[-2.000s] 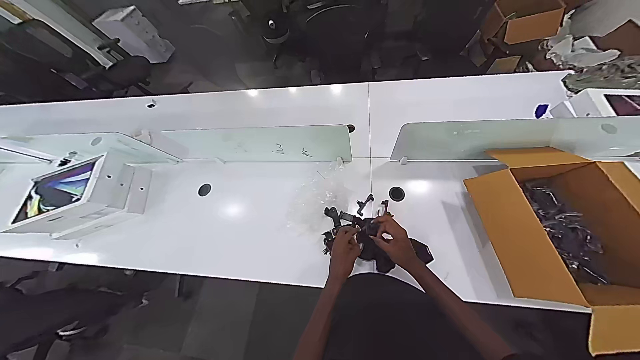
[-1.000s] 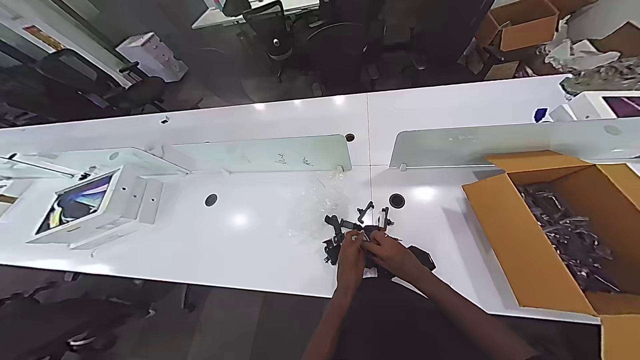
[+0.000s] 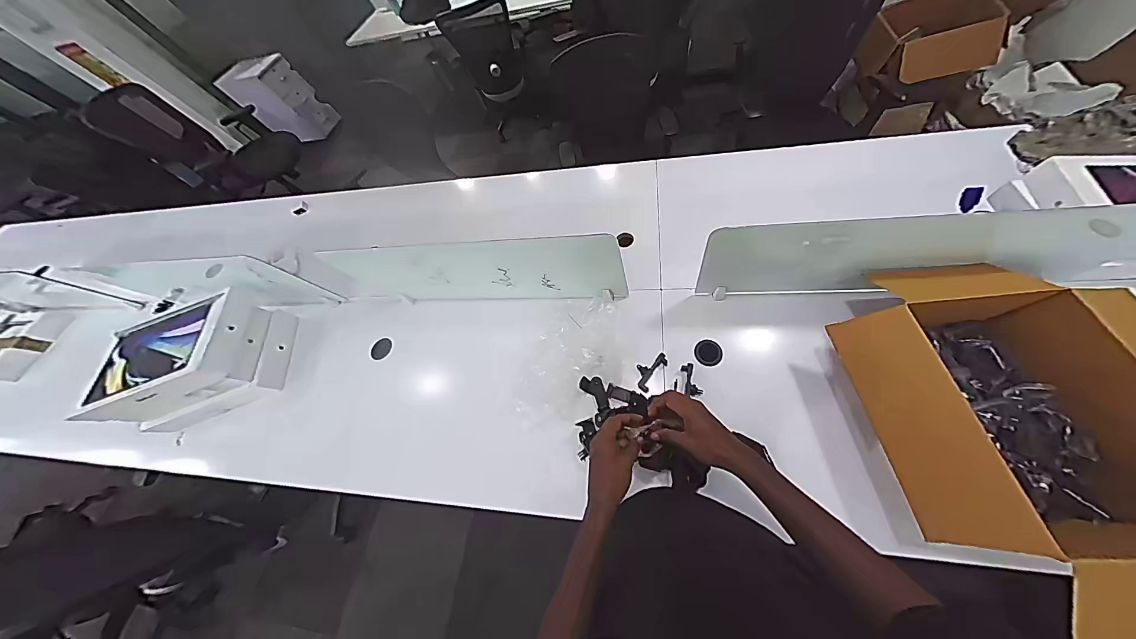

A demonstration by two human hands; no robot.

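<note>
My left hand (image 3: 614, 448) and my right hand (image 3: 697, 430) meet at the desk's front edge, with a small item pinched between their fingertips; it is too small and partly hidden to name. Black plastic mount-like parts (image 3: 596, 395) lie just beyond and left of my left hand. One more small black part (image 3: 652, 371) rests behind the fingers, and another (image 3: 688, 382) is close by on its right. Dark strap-like material (image 3: 756, 446) shows under and beside my right hand. Crumpled clear plastic wrapping (image 3: 572, 355) spreads over the white desk behind my left hand.
An open cardboard box (image 3: 923, 426) with plastic-wrapped dark items (image 3: 1021, 417) stands at the right. White boxes (image 3: 240, 355) are stacked at the left. Low frosted glass dividers (image 3: 470, 271) run across the white desk (image 3: 444, 453). Office chairs (image 3: 488, 53) stand beyond it.
Both hands stay close together over the black parts, with the fingers shifted around the small item.
</note>
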